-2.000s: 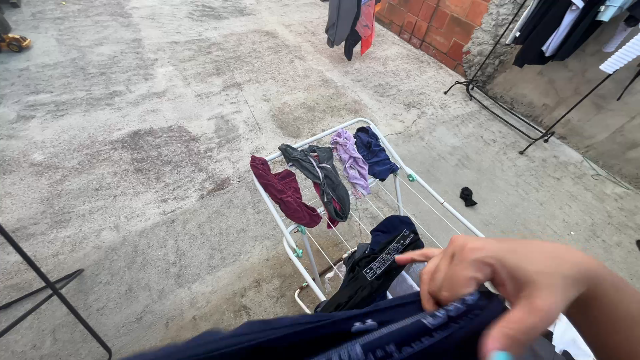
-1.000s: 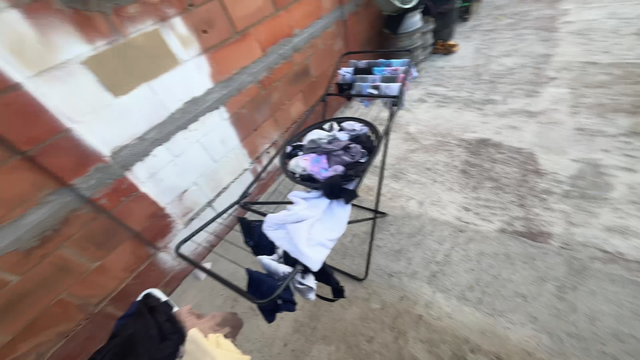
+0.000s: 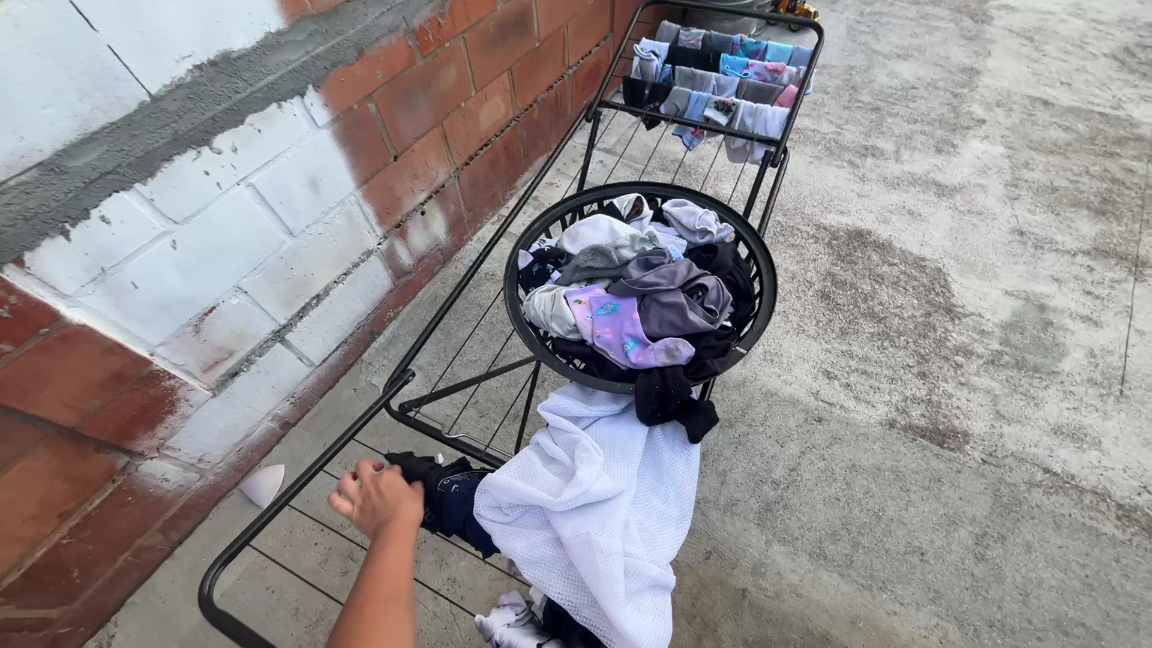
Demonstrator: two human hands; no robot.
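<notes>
My left hand reaches over the near section of a black metal drying rack. Its fingers are bent around the left end of a dark garment, and the hand partly hides that end. Beside the garment, a white textured cloth drapes over the rack and hangs down. Just beyond it, a round black plastic basket rests on the rack, heaped with socks and other small laundry, including a purple patterned sock. A black sock hangs over the basket's near rim. My right hand is out of view.
Rows of small laundry hang at the rack's far end. A partly white-painted brick wall runs along the left. A white cup-shaped item lies beside the rack. Concrete floor extends to the right.
The view has swung from a white drying rack to the black one. The dark navy garment my hand held two seconds ago is out of view.
</notes>
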